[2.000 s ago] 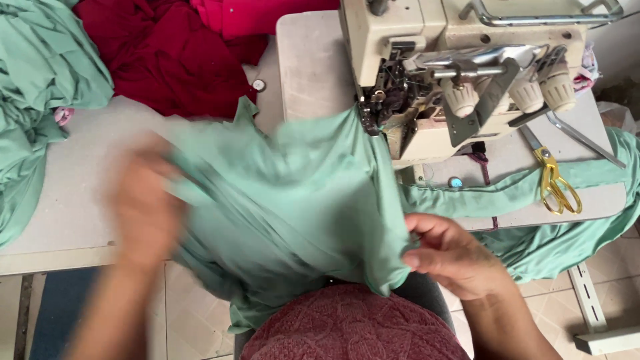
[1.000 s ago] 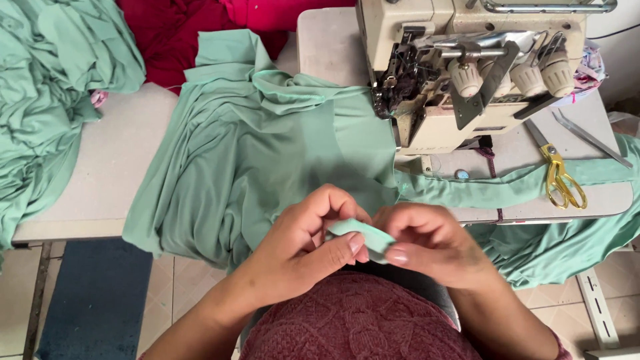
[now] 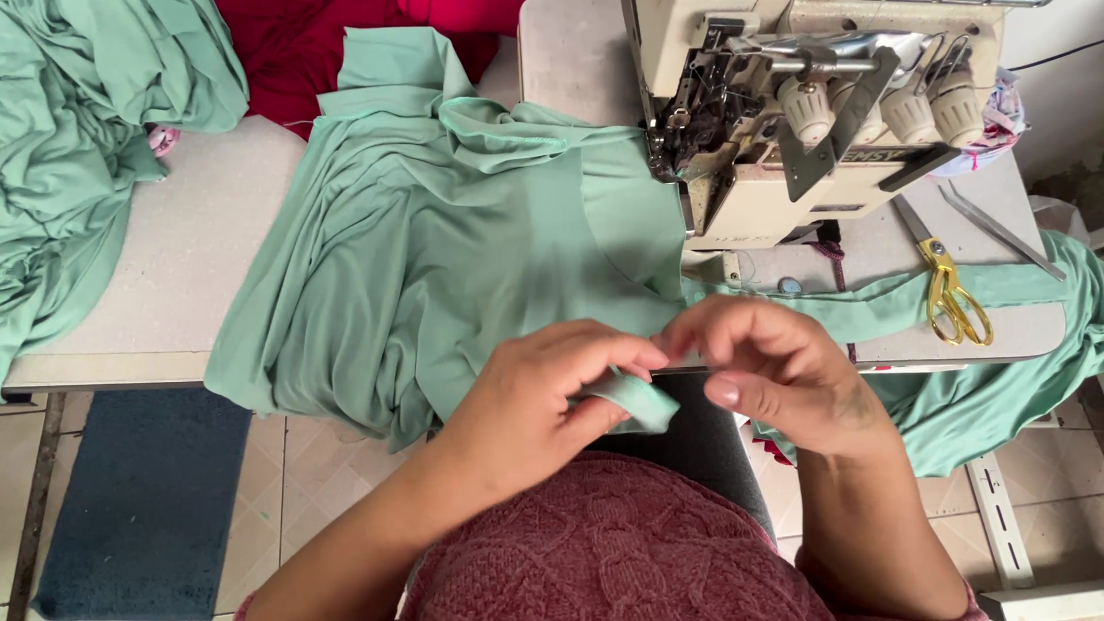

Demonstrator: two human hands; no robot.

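My left hand (image 3: pixel 552 397) pinches a folded end of green fabric (image 3: pixel 638 401) between thumb and fingers, above my lap. Close to its fingertips is my right hand (image 3: pixel 768 371), thumb and fingers apart; no fabric shows between them. A green garment (image 3: pixel 414 233) lies in loose folds on the table beyond my hands, its right part reaching the presser area of the beige overlock sewing machine (image 3: pixel 750 198). Whether the held fabric belongs to that garment is hidden by my hands. A long green strip (image 3: pixel 845 315) runs rightward from near my right hand.
Gold-handled scissors (image 3: pixel 949 297) lie on the strip, with metal tweezers (image 3: pixel 1000 228) behind them. More green fabric (image 3: pixel 78 172) is heaped at the left, dark red fabric (image 3: pixel 293 60) at the back. The table's front edge (image 3: pixel 112 369) runs across; green cloth hangs off at the right.
The garment, lifted between both hands two seconds ago, now lies spread on the table. One second ago both hands were on the small folded piece; my right hand has since come off it.
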